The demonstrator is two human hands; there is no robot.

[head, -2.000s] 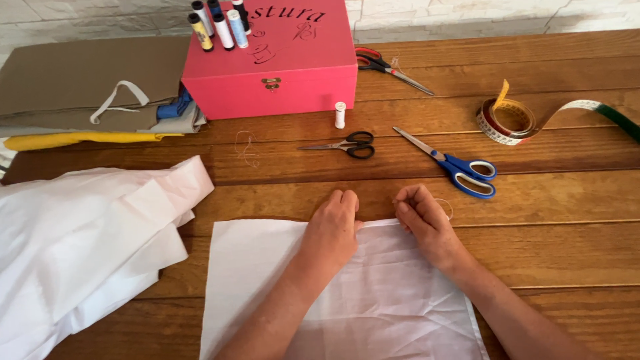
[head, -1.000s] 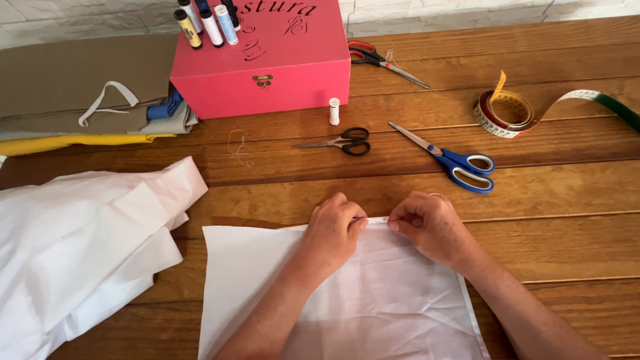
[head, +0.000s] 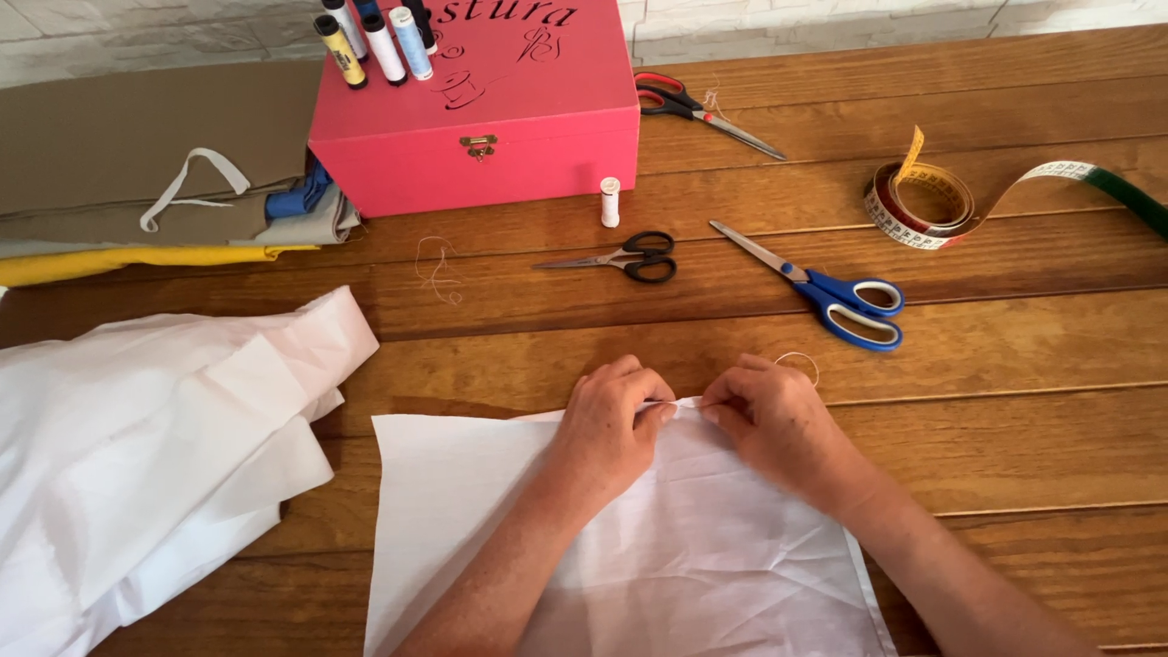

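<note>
A white cloth (head: pixel 693 557) lies on the wooden table in front of me. Its far edge is pinched between the thumb and fingers of my left hand (head: pixel 616 420). Just to the right, with a small gap between the fingertips, my right hand (head: pixel 771 424) pinches the same edge. A loop of thin pale thread (head: pixel 803 356) curves out behind my right hand. No needle can be made out. Beyond the hands lie small black-handled scissors (head: pixel 639 258) and larger blue-handled scissors (head: pixel 839 297), and a white thread spool (head: pixel 610 203) stands upright.
Bunched white fabric (head: pixel 164 438) covers the left side. A pink wooden box (head: pixel 484 173) with several thread spools on top stands at the back, beside folded fabrics (head: pixel 137 119). Black-and-red scissors (head: pixel 693 109) lie right of the box, a partly coiled measuring tape (head: pixel 922 210) farther right.
My right hand, higher and more upright two seconds ago, has come down to the cloth edge near my left hand. My left hand still holds the edge.
</note>
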